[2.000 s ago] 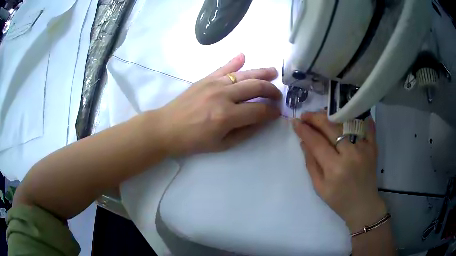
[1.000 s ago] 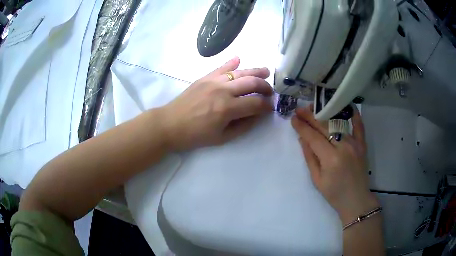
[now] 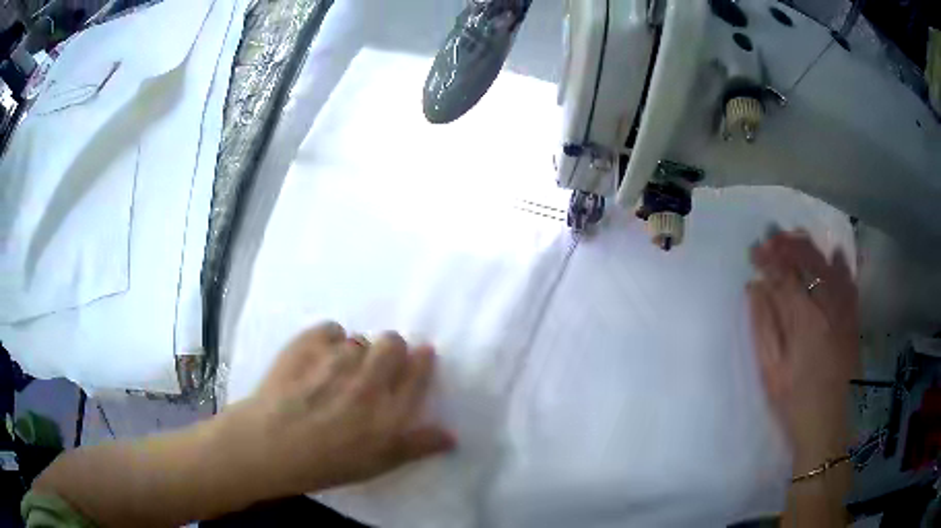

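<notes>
The white garment panel (image 3: 619,361) lies spread under the presser foot (image 3: 586,210) and over the machine bed. A thin grey seam (image 3: 547,294) runs from the foot down toward me, and short dark stitch lines (image 3: 539,210) show left of the foot. My left hand (image 3: 346,413) rests on the panel at lower left, fingers curled on the cloth; whether it grips a fold is hidden. My right hand (image 3: 807,309), blurred, lies on the panel's right part with its fingers together. The needle cannot be made out.
The sewing machine head (image 3: 609,93) stands at upper right, with ribbed cream knobs (image 3: 667,227) beside the foot. A grey plastic-wrapped lamp (image 3: 469,62) hangs left of it. Stacked cut panels (image 3: 83,227) lie at left beside a plastic-wrapped edge (image 3: 248,144). A red shape (image 3: 921,433) is at far right.
Both hands have moved away from the foot, the left toward lower left, the right to the right. The panel has been turned and spread flatter, and its seam now runs toward me.
</notes>
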